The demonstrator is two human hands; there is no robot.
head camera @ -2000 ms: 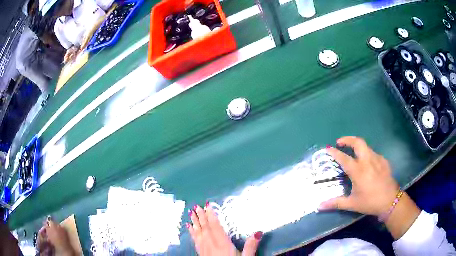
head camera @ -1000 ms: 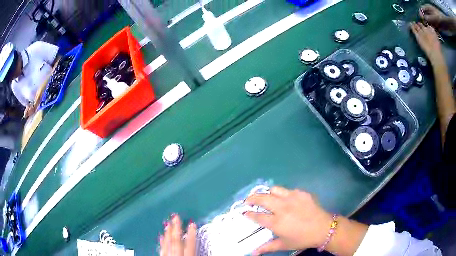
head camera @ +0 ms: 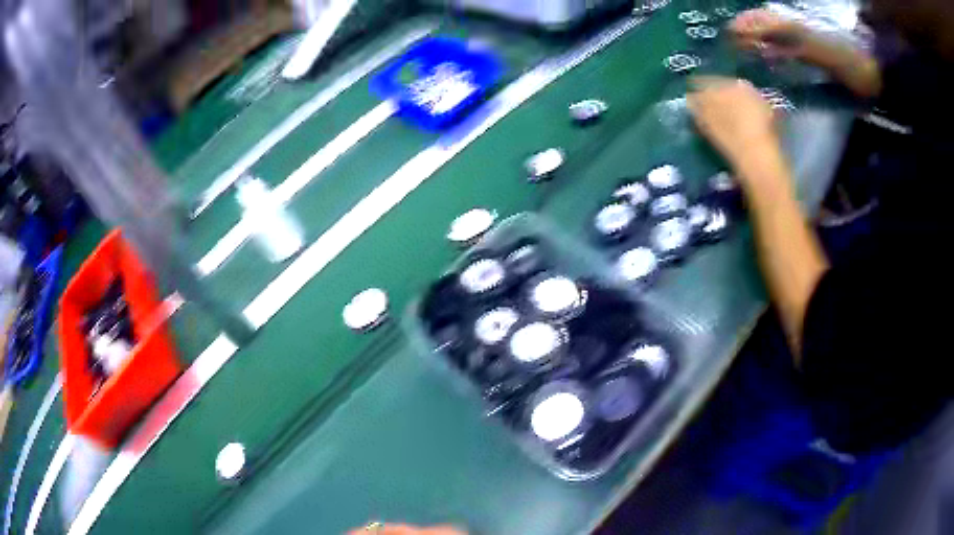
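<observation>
The clear plastic parts tray [head camera: 570, 472] lies nearest in front of me, filled with black discs with white centres. The picture is blurred by motion. Only a thin strip of a hand [head camera: 406, 529] shows at the bottom edge, seemingly my right; its fingers are cut off, so its hold cannot be seen. My left hand is out of the picture. The sticker sheet is also out of view.
Single discs lie on the green belt [head camera: 365, 308]. Loose discs [head camera: 669, 233] lie beyond the tray, by a neighbour's hands and arm [head camera: 779, 225]. A red-orange bin [head camera: 157, 381] is at left. A small blue bin [head camera: 437, 84] and a white squeeze bottle [head camera: 269, 222] stand beyond the belt.
The view has swung right, so the tray now shows near the centre. My left hand and the sticker sheet have left the picture. The small blue bin has come more into view.
</observation>
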